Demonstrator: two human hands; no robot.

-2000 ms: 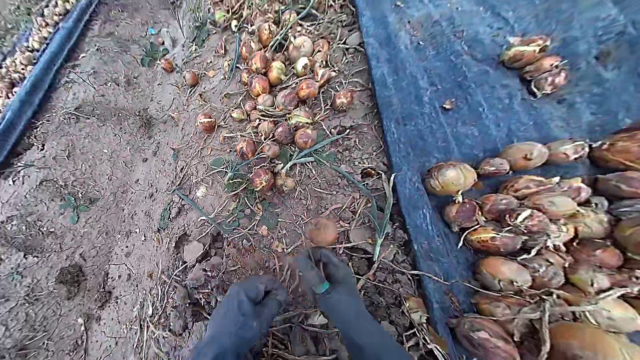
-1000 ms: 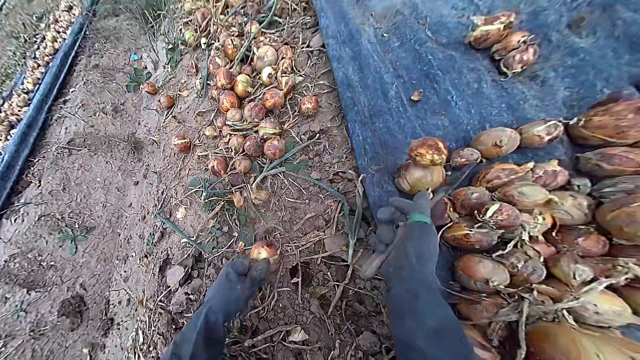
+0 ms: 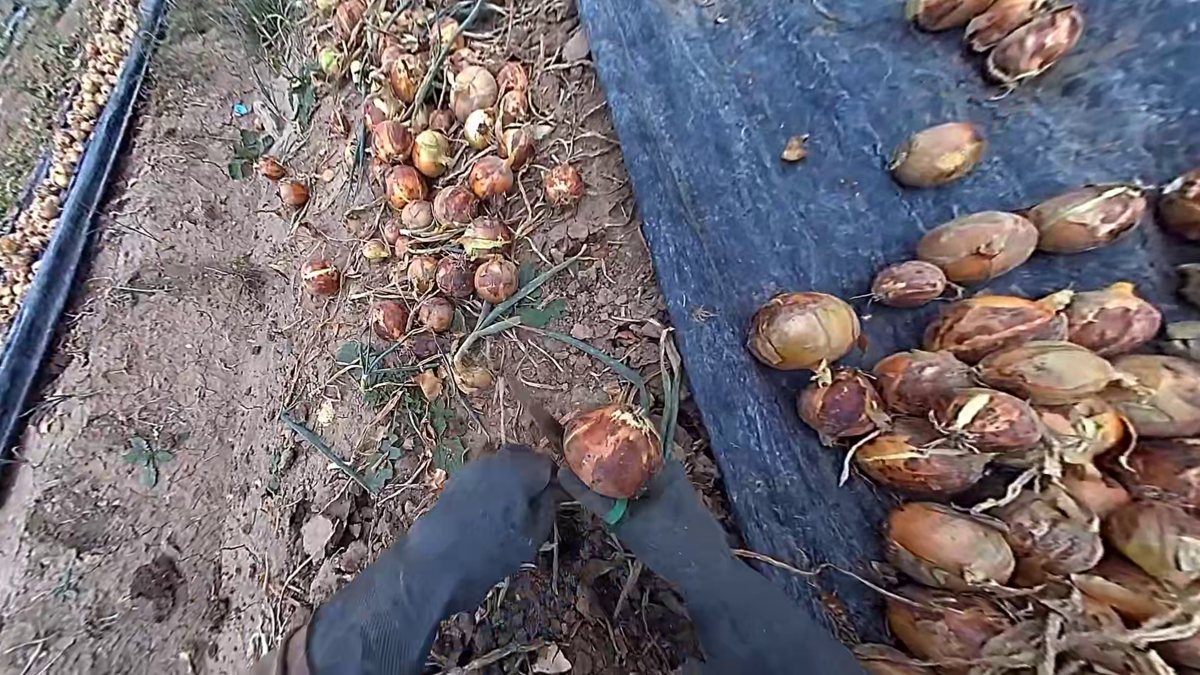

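Observation:
My gloved right hand, with a green band at a finger, is closed around a large brown-red onion, low in the centre. Close against its left side is my gloved left hand, its fingers curled; whether it grips anything is hidden. A thin, blurred brownish thing, perhaps a blade, juts up and left between the hands, and which hand holds it is unclear. Beyond them, many loose onions lie on bare soil. More onions cover part of a dark blue sheet on the right.
Green onion leaves and dry stalks lie on the soil just beyond my hands. The sheet's left edge runs close past my right hand. At the far left, another dark sheet edge borders a long row of onions. Small weeds grow nearby.
My right hand has come back left from the sheet's onions to my left hand. A second ago an onion was at my left fingertips. A single onion now lies farther up the sheet.

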